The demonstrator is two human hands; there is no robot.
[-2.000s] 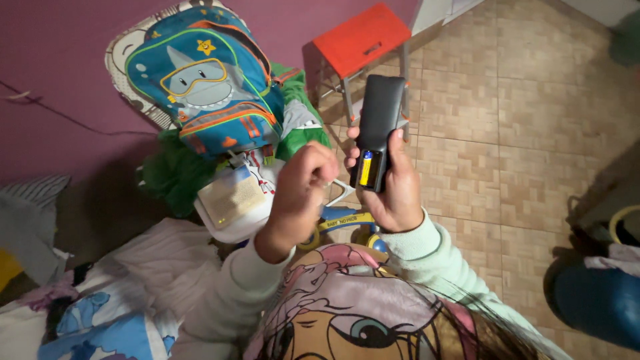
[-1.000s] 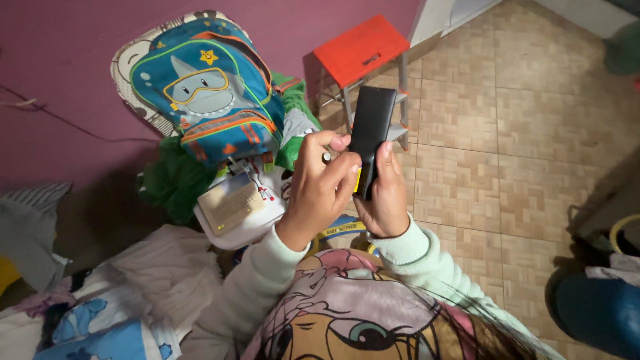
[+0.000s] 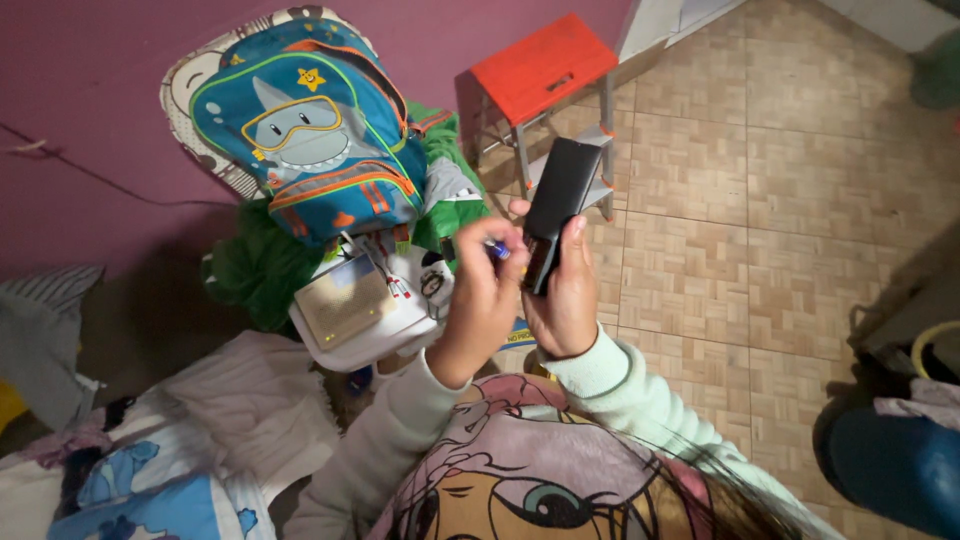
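My right hand holds a black remote control with its back toward me; the battery compartment at the lower end is uncovered and looks dark inside. Between the fingertips of my left hand is a small battery with a blue end, just left of the compartment. My fingers hide most of the battery.
A blue shark backpack leans at the wall above a white chair seat bearing a beige box. Beyond the remote stands a red-topped step stool. Clothes lie lower left; a blue container stands lower right.
Two seconds ago a yellow and blue battery showed in the compartment. My left hand reached to it, and now it has a battery between its fingers, beside the remote.
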